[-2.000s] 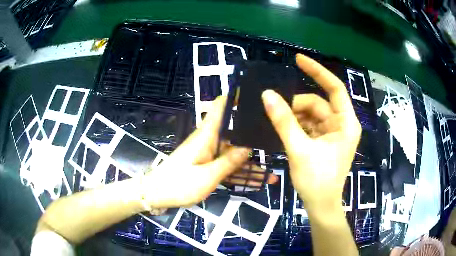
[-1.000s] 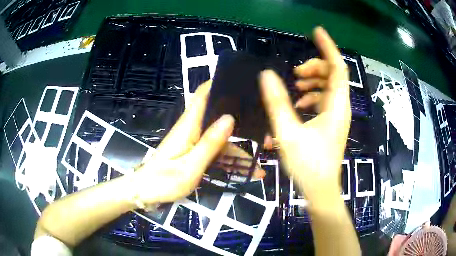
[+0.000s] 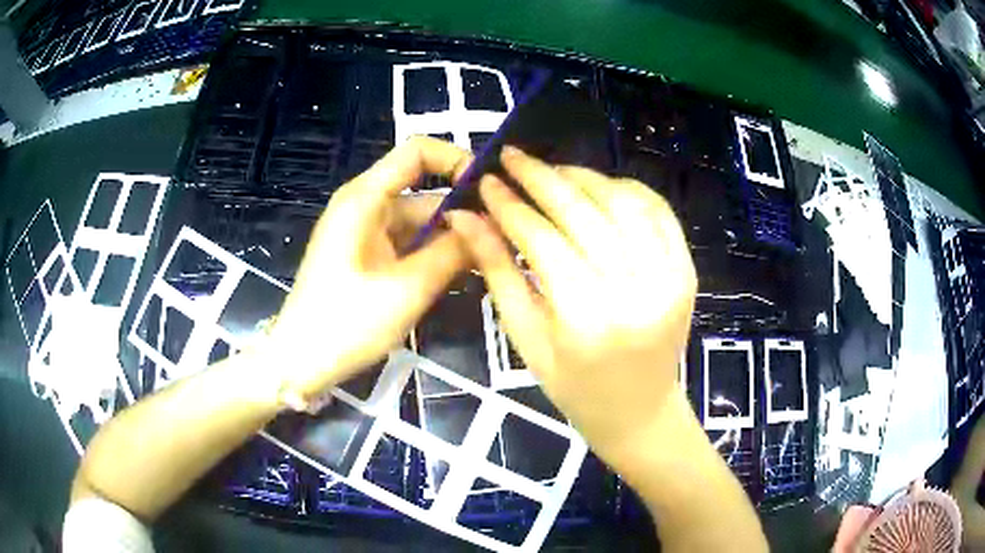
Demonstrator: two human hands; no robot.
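A dark plastic housing point(image 3: 483, 151) is held up above the tray, tilted nearly edge-on, with a bluish edge slanting up to the right. My left hand point(image 3: 378, 259) grips its lower left side. My right hand point(image 3: 605, 281) is bent over it, fingertips and thumb against its lower part; its far side is hidden. A white die-cut lattice sheet point(image 3: 472, 445) lies slanted across the black tray point(image 3: 286, 119). Another white lattice point(image 3: 458, 116) lies behind my hands. Shells with white window frames point(image 3: 729, 421) sit in the tray at the right.
White lattices and crumpled scraps point(image 3: 81, 346) lie at the left. More white scraps point(image 3: 853, 232) and a pale sheet point(image 3: 918, 367) lie at the right. A pink fan point(image 3: 913, 529) stands at the lower right. A glossy green surface point(image 3: 670, 49) runs behind the tray.
My right hand has moved left and its spread fingers have closed onto the housing. The housing has turned from face-on to nearly edge-on. My left hand has changed its grip.
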